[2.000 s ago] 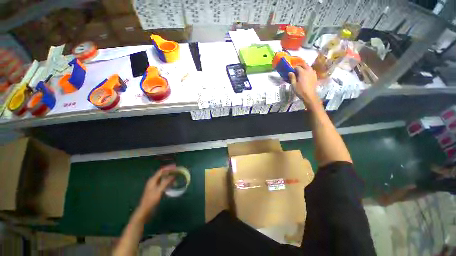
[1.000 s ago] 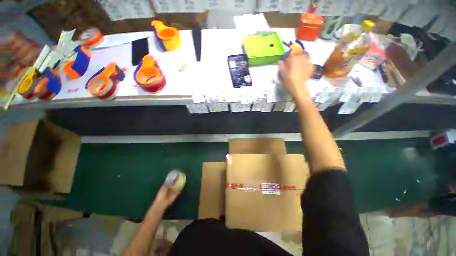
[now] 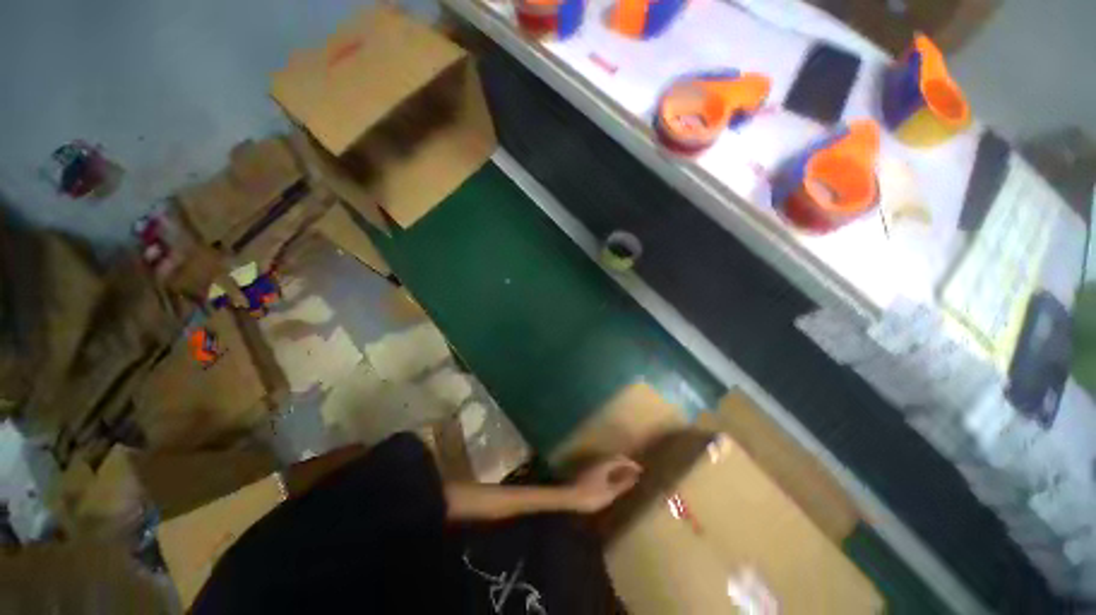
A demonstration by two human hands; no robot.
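Note:
My left hand [image 3: 607, 482] is by the left side of the brown shipping carton [image 3: 739, 541], over its flap, with the fingers loosely curled and nothing visible in them. It is small and blurred. The carton has red print and a white label on top. A tape roll [image 3: 621, 250] lies at the far edge of the green bench, away from my hand. My right hand is out of the picture.
An open carton [image 3: 415, 132] stands at the bench's far end. Orange-and-blue tape dispensers [image 3: 829, 180] and a dark phone [image 3: 1040, 360] are on the white shelf [image 3: 751, 198]. Flattened cardboard [image 3: 198, 402] litters the floor at left.
The view has swung left. The tape roll has left my left hand and lies on the bench; that hand is now beside the carton. My right hand has gone out of view.

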